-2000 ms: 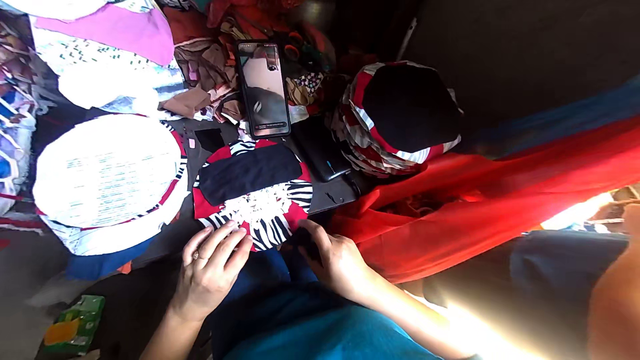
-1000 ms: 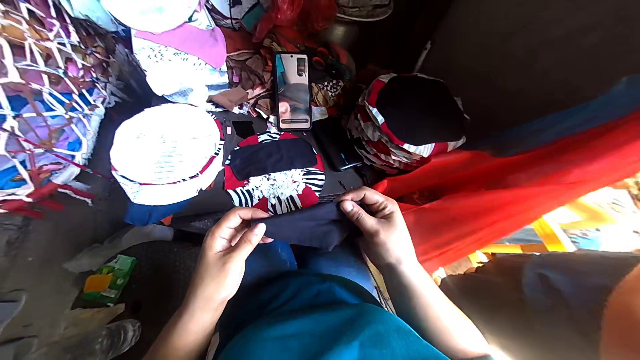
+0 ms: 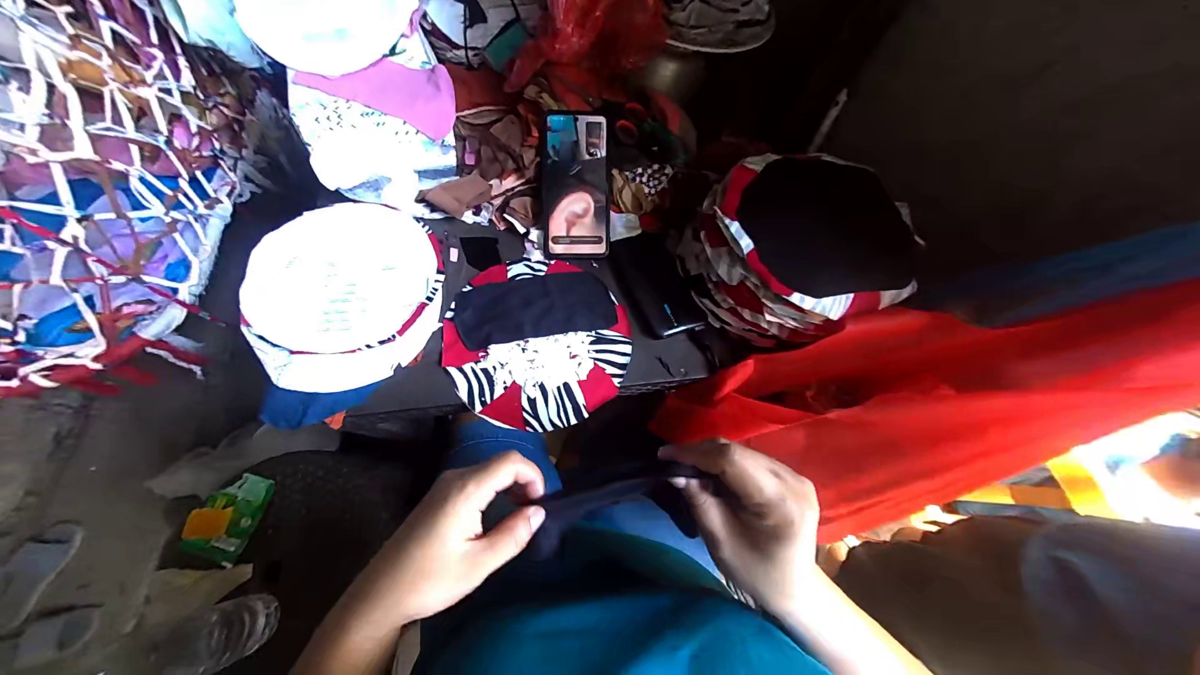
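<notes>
My left hand (image 3: 483, 525) and my right hand (image 3: 750, 511) hold a dark piece of cloth (image 3: 609, 487) stretched between them above my lap, each pinching one end with thumb and fingers. Just beyond, at the near edge of the dark table, lies a round patchwork of red and zebra-print fabric (image 3: 553, 403). A dark cloth strip (image 3: 534, 309) rests folded across its far half. To the left sits a pile of round white fabric pieces (image 3: 337, 281). A stack of round pieces with a black top (image 3: 825, 225) stands to the right.
A smartphone (image 3: 576, 187) stands or lies beyond the patchwork, beside a black wallet-like object (image 3: 656, 291) and fabric scraps (image 3: 497, 159). Red cloth (image 3: 937, 403) spreads at right. White netting (image 3: 112, 187) covers things at left. A green packet (image 3: 228, 520) and a plastic bottle (image 3: 225, 628) are low left.
Both hands were at the near edge of the patchwork; they now hold the dark cloth over my lap, nearer my body. The patchwork stays on the table. The view has shifted somewhat left.
</notes>
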